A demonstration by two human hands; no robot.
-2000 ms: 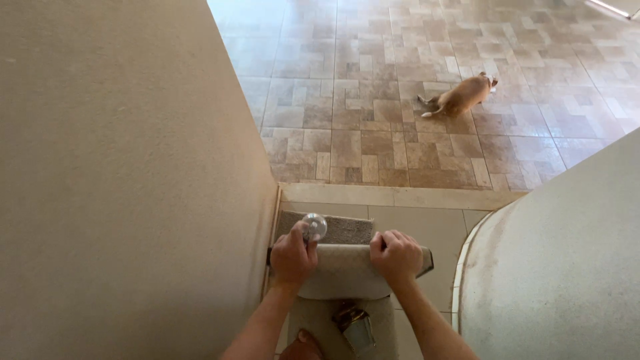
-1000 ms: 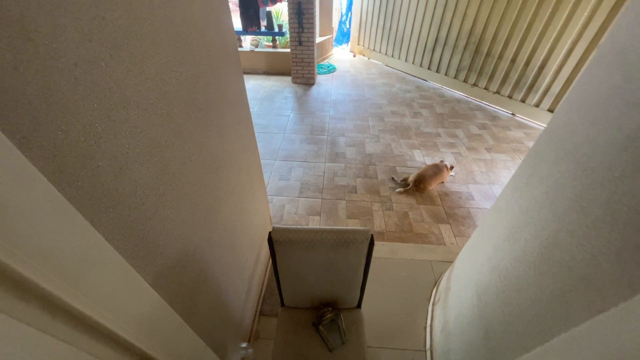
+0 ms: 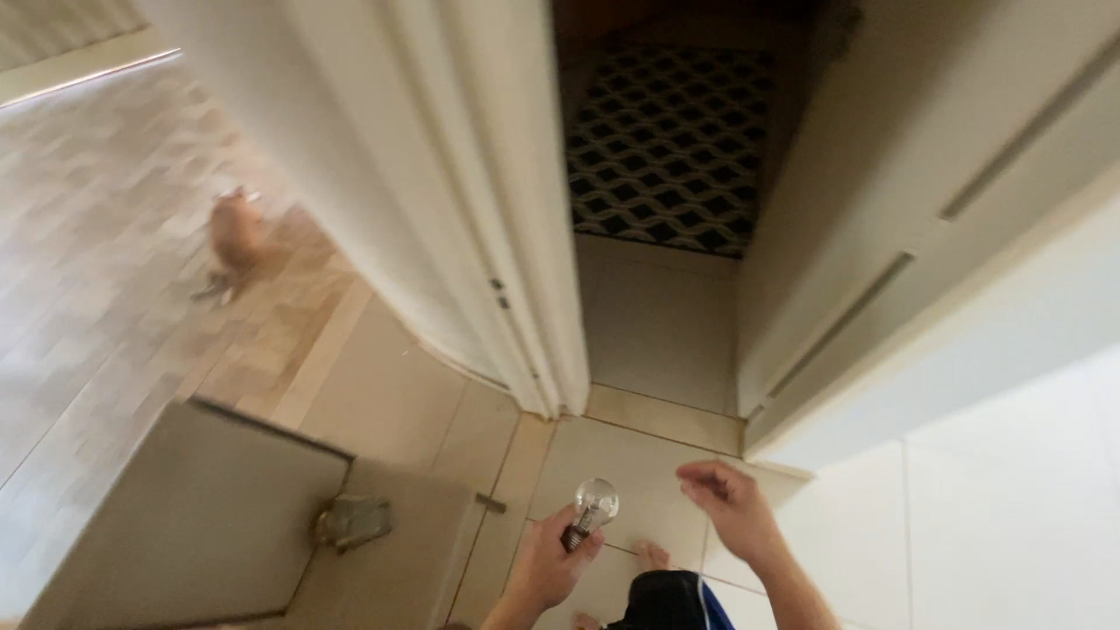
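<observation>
A clear glass light bulb (image 3: 597,505) with a screw base is in my left hand (image 3: 553,560), held by the base between thumb and fingers with the glass pointing up. To its right, my right hand (image 3: 722,507) is raised with the fingers loosely curled and nothing visible in it. A chair with a pale backrest (image 3: 201,516) stands at the lower left. On its seat (image 3: 394,542) lies a small object of metal and glass (image 3: 353,522), too blurred to name surely.
An open doorway lies ahead, with a white door frame (image 3: 525,262) on its left and a white door (image 3: 875,254) on its right. Beyond it is a black and white patterned rug (image 3: 669,149). At the left, a tan and white animal (image 3: 234,236) lies on the tiled floor.
The view has swung far to the right, to a doorway. Two seconds ago both my hands were at the chair's backrest, the bulb in my left; now they are off it, the bulb still in my left hand.
</observation>
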